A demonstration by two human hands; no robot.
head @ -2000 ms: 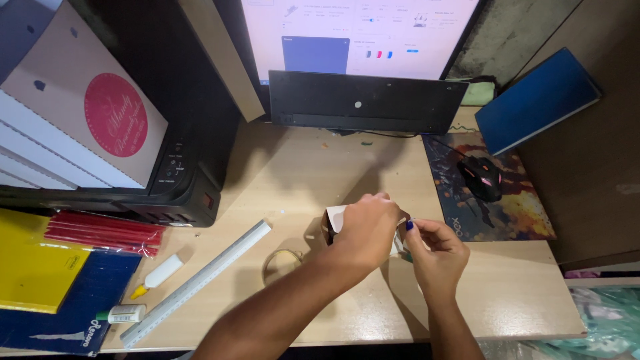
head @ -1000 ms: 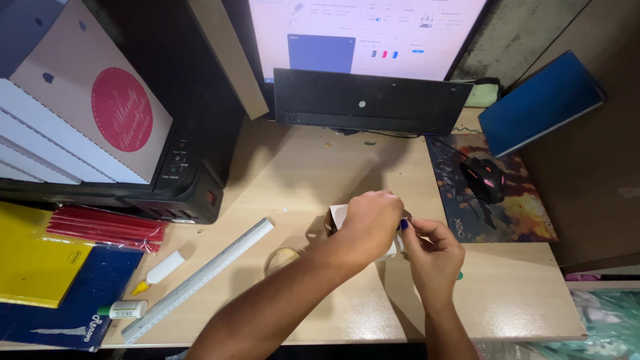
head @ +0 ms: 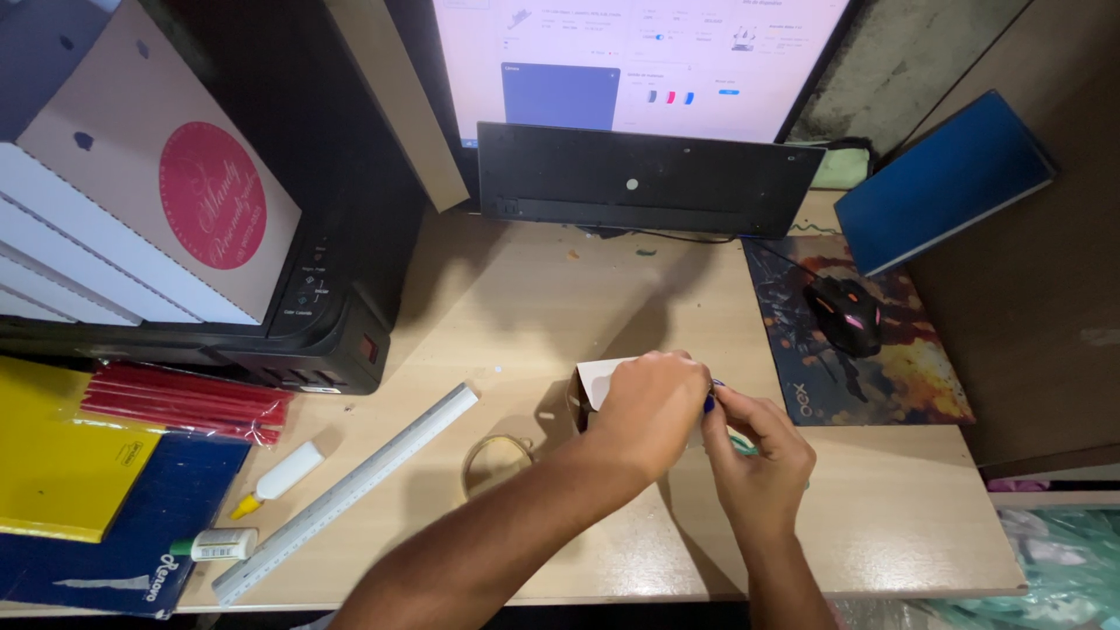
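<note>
My left hand point(head: 656, 407) is bent over a small open cardboard box point(head: 597, 378) with a white inner flap, its fingers curled and meeting those of my right hand. My right hand point(head: 761, 437) pinches something small and dark between thumb and forefinger at the box's right side; what it is cannot be told. Part of a green ring-like item point(head: 744, 444) shows behind the right fingers. The left hand hides most of the box and whatever its own fingertips touch. A tan ring, perhaps a tape roll point(head: 497, 442), lies left of the box, beside my left forearm.
A metal ruler point(head: 350, 490), a white glue bottle point(head: 289, 471) and a small green-capped bottle point(head: 223, 544) lie at left, near a printer point(head: 350, 350) bearing boxes. A keyboard point(head: 639, 179) leans before the monitor. A mouse point(head: 844, 315) sits on a patterned mat point(head: 919, 376), near a blue book point(head: 945, 184).
Both hands stay together at the box, with only small shifts of the fingers. The ruler, bottles and mouse have not moved.
</note>
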